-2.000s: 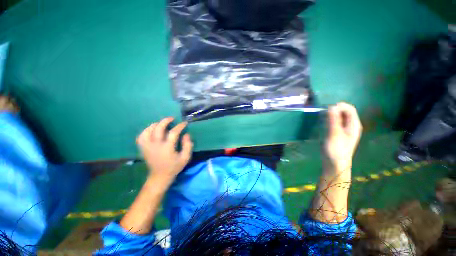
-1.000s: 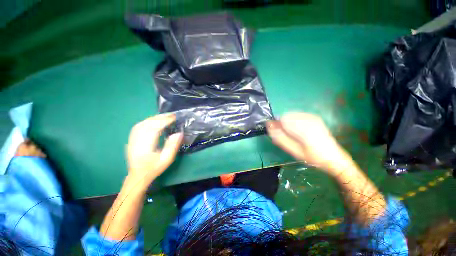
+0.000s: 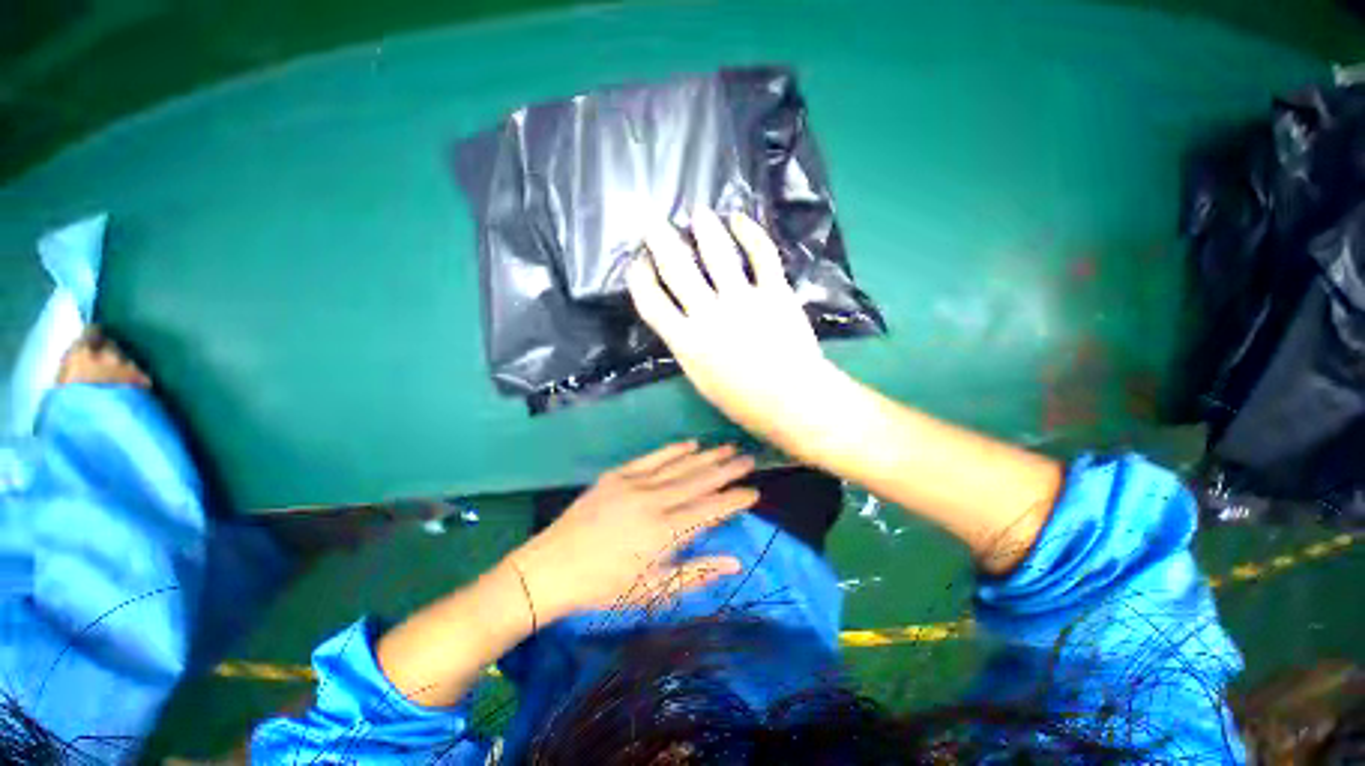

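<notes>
A black poly mailer (image 3: 547,225) lies folded over on the green bench top, its sealed lower edge towards me and slightly tilted. My right hand (image 3: 726,322) lies flat on the middle of the mailer, fingers spread and pointing away from me, covering part of its surface. It grips nothing. My left hand (image 3: 644,531) is in front of the bench edge, near my body, palm down with fingers apart, empty and not touching the mailer.
A large crumpled pile of black bags (image 3: 1302,285) is at the right end of the bench. At the left, another person's hand (image 3: 102,362) is beside a light-blue sheet (image 3: 68,285). The curved green bench top (image 3: 300,225) ends above a floor with a yellow line (image 3: 906,635).
The thick far part of the mailer is now folded down over the rest. My right hand has moved from its right corner onto its top. My left hand has left it and moved back towards my body.
</notes>
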